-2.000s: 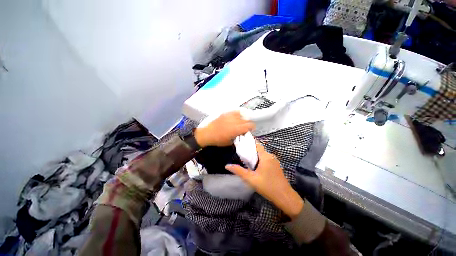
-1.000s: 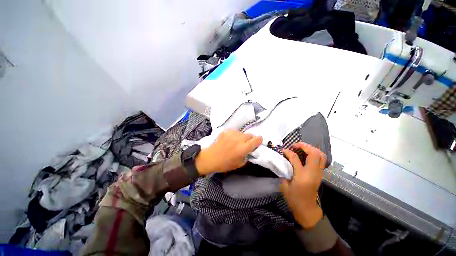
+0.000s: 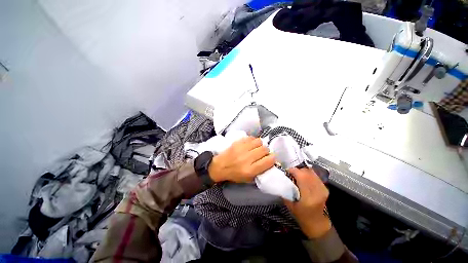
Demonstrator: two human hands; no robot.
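Observation:
A garment of small black-and-white checked fabric (image 3: pixel 226 208) with white lining (image 3: pixel 276 186) lies bunched over the table's front edge and hangs down to the lap. My left hand (image 3: pixel 242 160) is closed on the white lining, knuckles up. My right hand (image 3: pixel 309 198) holds the lining and checked cloth just right of it. The fingertips of the right hand are partly hidden in the folds. A grey fabric piece (image 3: pixel 249 195) lies below the hands. White cloth with a dark edge (image 3: pixel 245 120) rests on the table beyond them.
A white sewing machine head (image 3: pixel 405 56) with a blue stripe stands at the right on the white table (image 3: pixel 308 67). A dark flat device (image 3: pixel 451 123) lies at its right. Black cloth (image 3: pixel 328 18) lies at the back. A heap of grey and black fabric (image 3: pixel 77 185) is at the left.
The garment's right part, spread flat on the table a second ago, is now pulled in and folded near the hands. My right hand has moved slightly down and left.

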